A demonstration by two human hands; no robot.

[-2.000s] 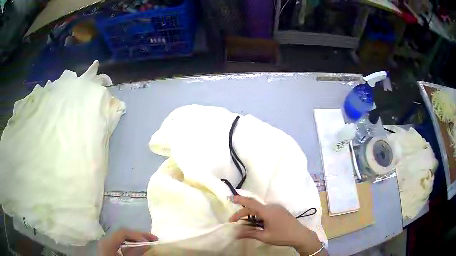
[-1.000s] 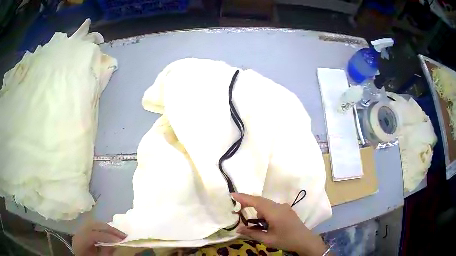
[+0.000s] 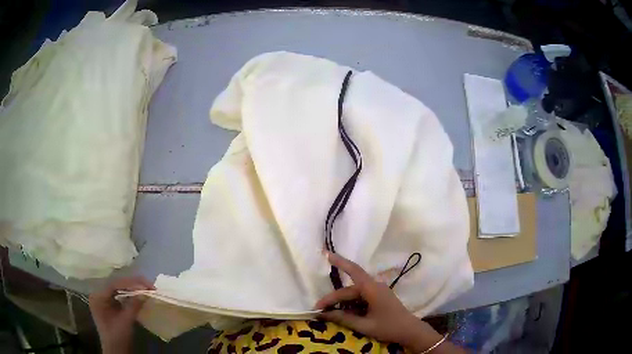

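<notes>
A cream garment (image 3: 305, 173) lies spread on the grey table in front of me, its near edge drawn out in a nearly straight line between my hands. My left hand (image 3: 119, 304) pinches the left end of that edge. My right hand (image 3: 371, 308) grips the edge near the middle, close to the dark cord. The doubled dark cord (image 3: 352, 155) runs down the garment to my right fingers, and a small loop of it sticks out right of the hand. Whether my right hand also holds a tool is hidden.
A cream garment pile (image 3: 76, 152) stands at table left. At right are a white strip (image 3: 492, 159) on brown cardboard (image 3: 502, 249), a tape roll (image 3: 552, 160), a blue spray bottle (image 3: 527, 77) and more cream cloth (image 3: 589, 187). A measuring tape (image 3: 170, 188) crosses the tabletop.
The view has tilted down and the table sits higher in it. The near edge has been pulled straighter between my hands, and my right hand lies flatter beside the cord.
</notes>
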